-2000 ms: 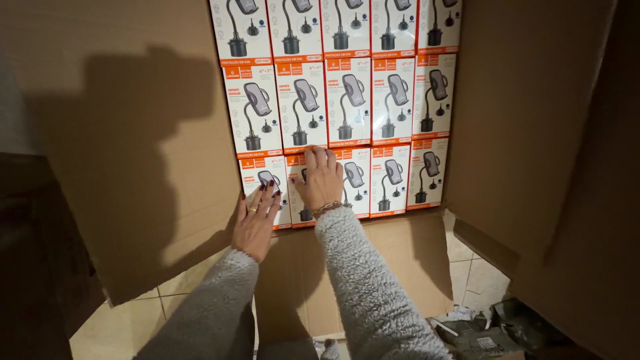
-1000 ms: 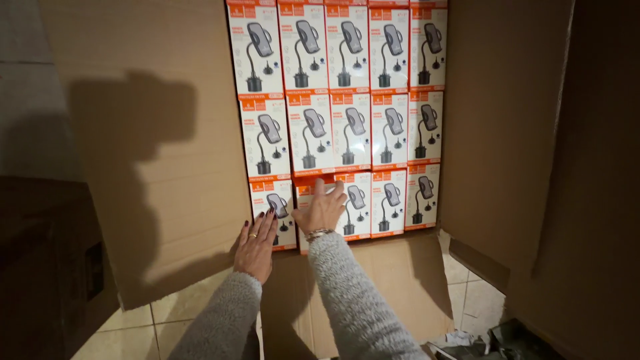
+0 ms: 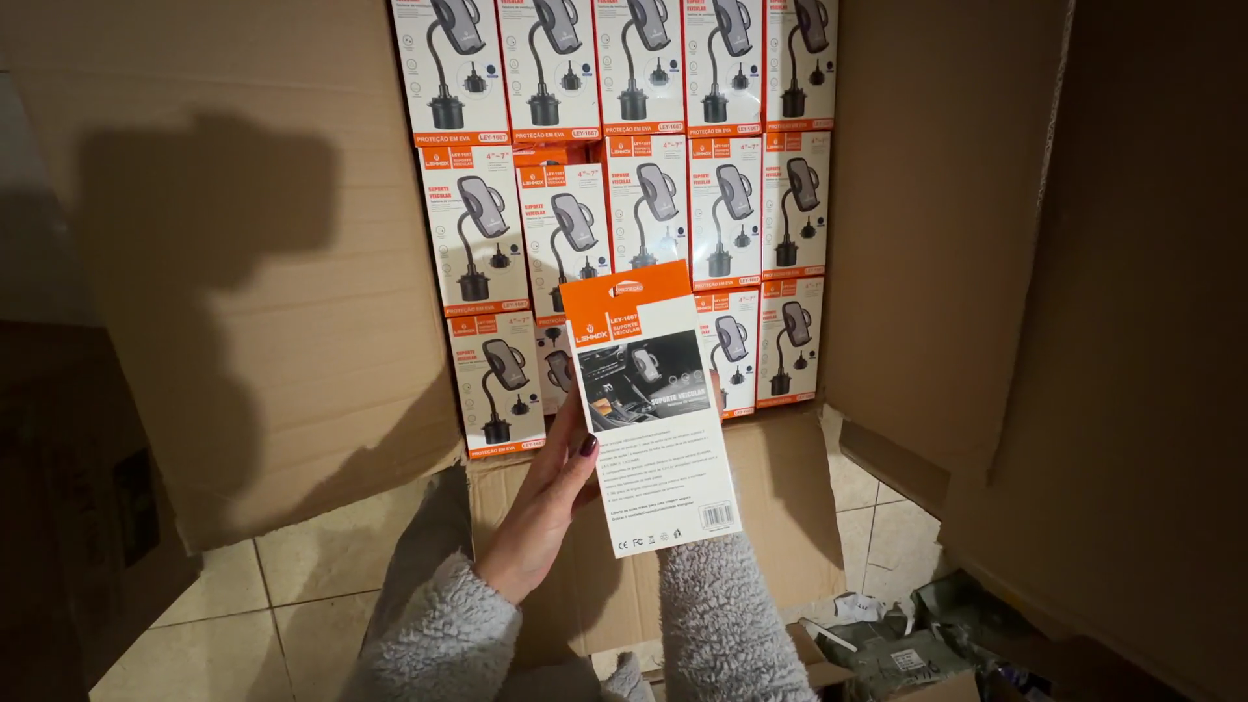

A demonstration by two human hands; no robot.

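Observation:
A white and orange retail box for a car phone holder (image 3: 653,409) is held up in front of me, its printed back towards me. My left hand (image 3: 546,497) grips its left edge with the thumb in front. Most of my right hand (image 3: 720,390) is hidden behind the box; only a bit of finger shows at the right edge. Behind them, rows of matching phone holder boxes (image 3: 478,229) stand packed in a large open cardboard carton (image 3: 643,556). One box in the second column (image 3: 575,219) sits lower than its neighbours.
Wide cardboard flaps rise at the left (image 3: 361,292) and right (image 3: 926,195). Below lies a light tiled floor (image 3: 322,634). At the lower right are grey-green plastic packages (image 3: 907,653) and part of a small open carton (image 3: 819,663).
Both hands were on the bottom row of boxes; now they hold one box up, back side showing. The second-column box in the row above has slipped down.

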